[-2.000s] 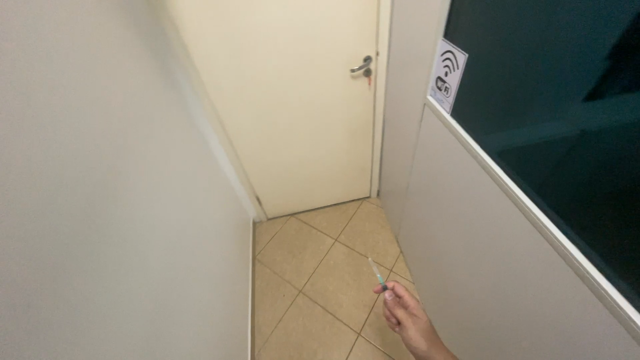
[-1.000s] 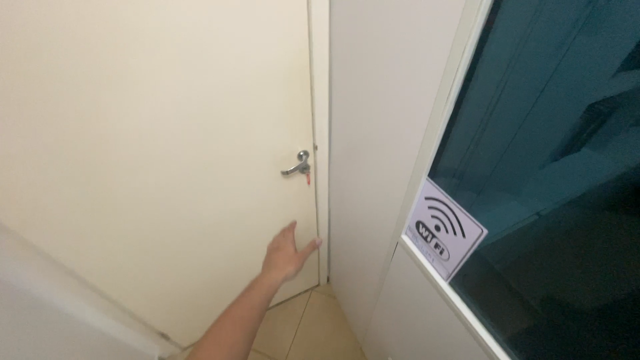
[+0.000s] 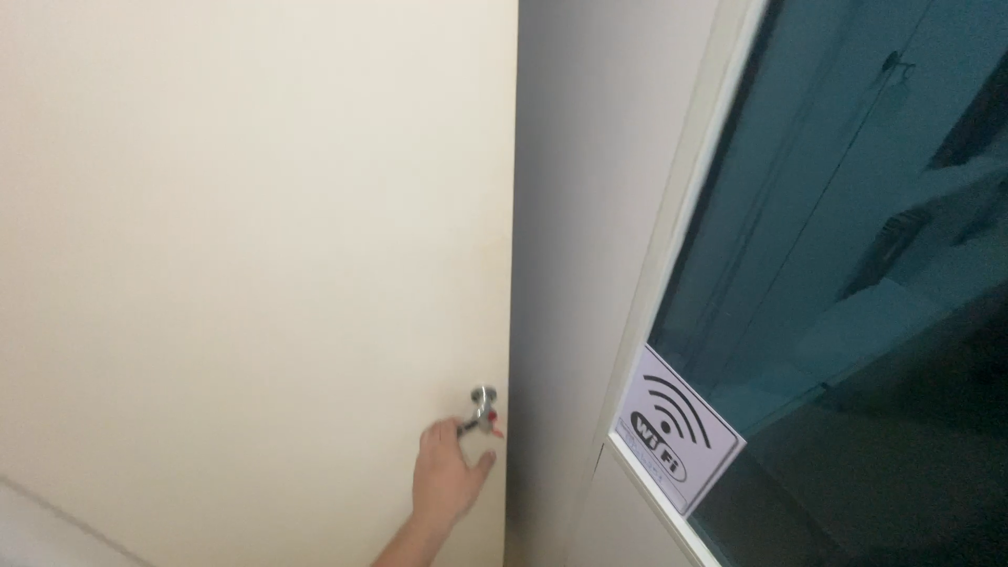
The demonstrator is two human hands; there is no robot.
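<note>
My left hand [image 3: 447, 472] comes up from the bottom edge, its fingers curled over the end of a metal lever handle [image 3: 483, 405] on a cream door [image 3: 276, 236]. The thumb sticks out at the right, apart from the lever. Something small and red [image 3: 495, 425], perhaps a key or tag, hangs at the lock by the handle. The door's free edge stands out against the shaded wall behind it, and the door looks ajar. My right hand is out of view.
At the right a grey partition wall [image 3: 575, 315] carries a dark glass pane [image 3: 827, 236] in a light frame [image 3: 669, 213]. A Wi-Fi sign [image 3: 677, 433] is fixed at the pane's lower left corner. The glass shows reflections.
My left hand has reached the lever and closed on it. The door appears to have swung toward me. A hand holding a small slim tool, seen two seconds ago, is out of view.
</note>
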